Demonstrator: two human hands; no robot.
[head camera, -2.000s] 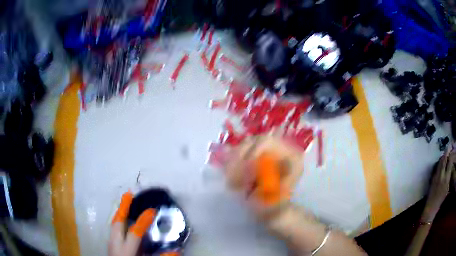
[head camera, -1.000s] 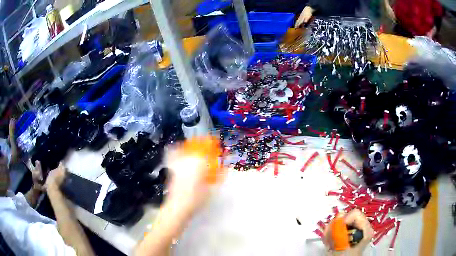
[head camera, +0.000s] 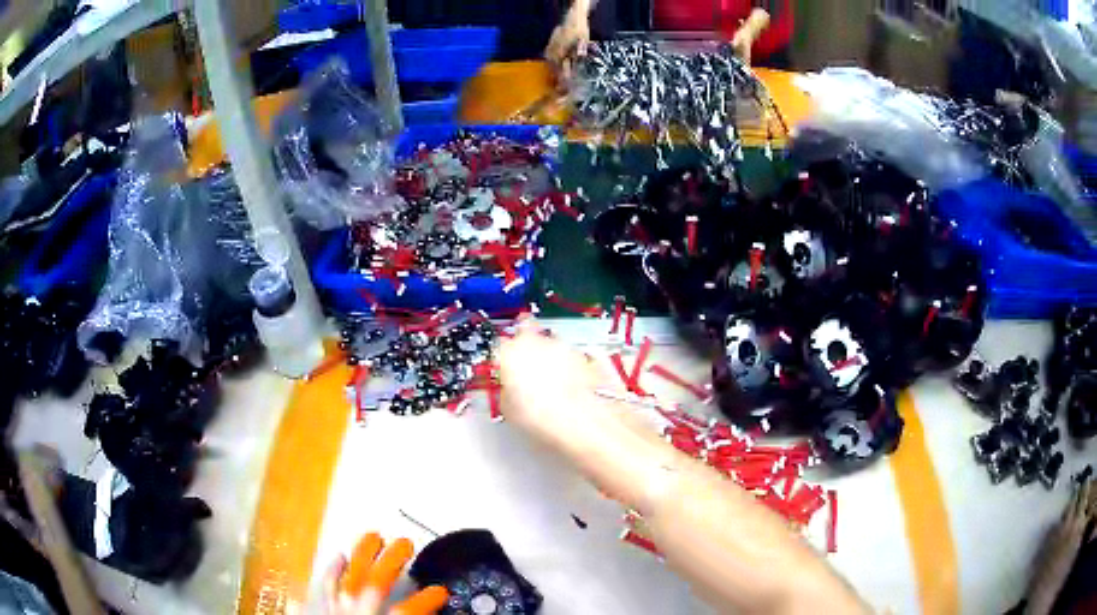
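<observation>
My left hand (head camera: 375, 577), with orange finger cots, is at the bottom edge, partly cut off. It holds the left side of a black plastic housing (head camera: 451, 556), which has a round pale-ringed part on its face and a thin strand sticking out at upper left. My right hand (head camera: 529, 370) reaches across the bench to the pile of small round circuit boards (head camera: 421, 360); its fingertips are blurred or hidden, so I cannot tell whether it grips one. No screwdriver shows. Red connector leads (head camera: 746, 463) lie beside my right forearm.
A blue bin (head camera: 415, 292) of boards and leads stands behind the loose boards. Housings (head camera: 800, 348) are heaped at right rear. Black parts lie left (head camera: 150, 415) and far right (head camera: 1017, 421). A shelf post (head camera: 241, 132), small bottle (head camera: 272, 288) and other people's hands (head camera: 571, 34) also show.
The view has swung left, then partly back right. My left hand has come down to the bottom edge and now holds a housing. My right hand has moved from the red leads to the boards.
</observation>
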